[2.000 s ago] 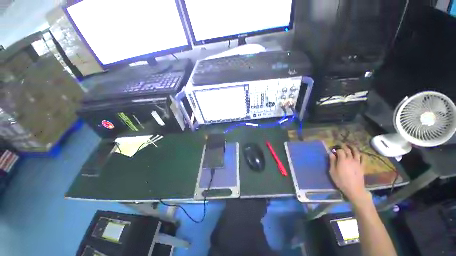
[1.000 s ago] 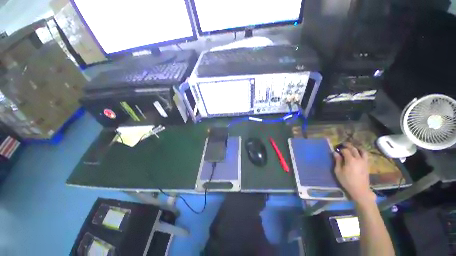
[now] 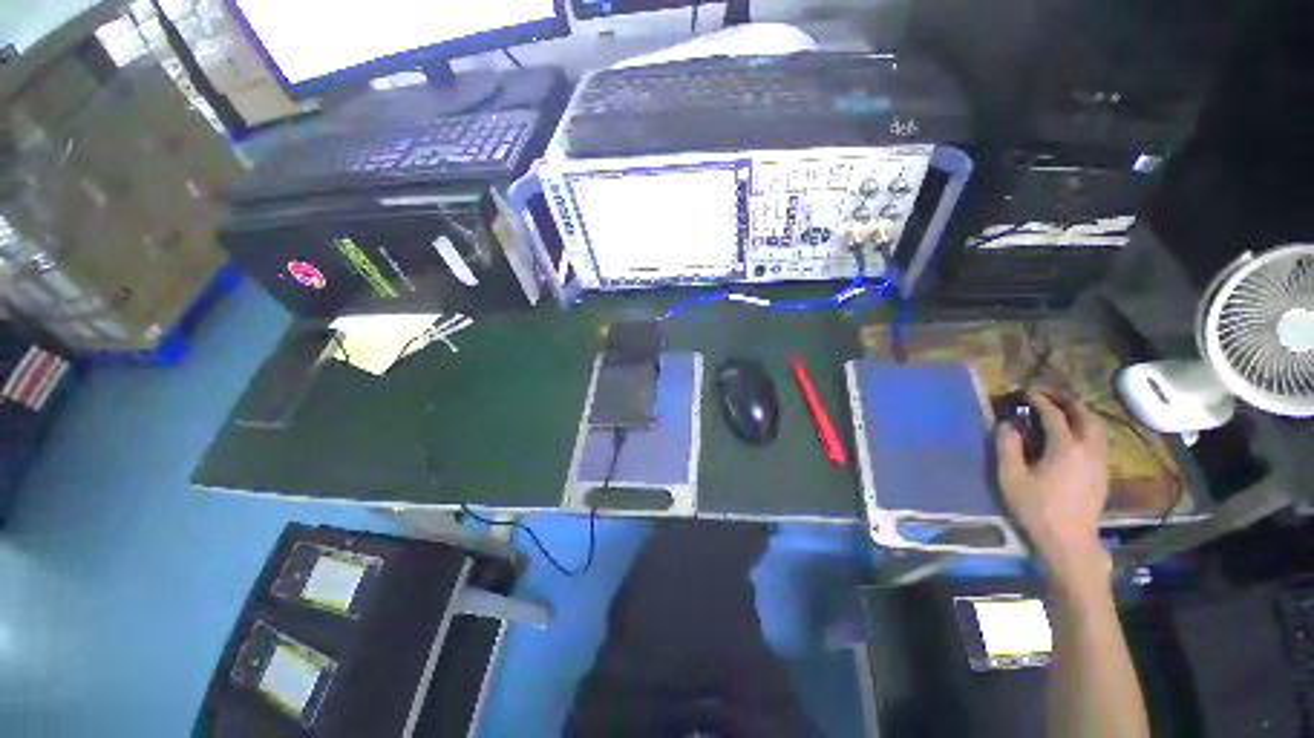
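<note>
My bare right hand (image 3: 1059,469) rests on a black mouse (image 3: 1022,421) on the patterned mat at the right. The mouse is partly hidden under my fingers. A dark smartphone (image 3: 626,378) lies on the left blue coupling plate (image 3: 675,440), with a thin black cable (image 3: 611,464) in its near end. The right coupling plate (image 3: 922,433) bears no phone and lies just left of my right hand. A second mouse (image 3: 747,401) and a red pen (image 3: 817,411) lie between the plates. My left hand is not in view.
The radio communication tester (image 3: 721,224) with blue cables (image 3: 785,300) stands behind the plates. A white fan (image 3: 1275,335) stands at the right. A pale paper (image 3: 378,343) lies at the left. Phone trays (image 3: 382,656) flank my knees, the left with two phones, the right with one phone (image 3: 1007,632).
The view has tilted down, so the bench sits higher and more of the trays shows. My right hand stays at the mouse, which shows more between the fingers and sits a little farther from the right plate.
</note>
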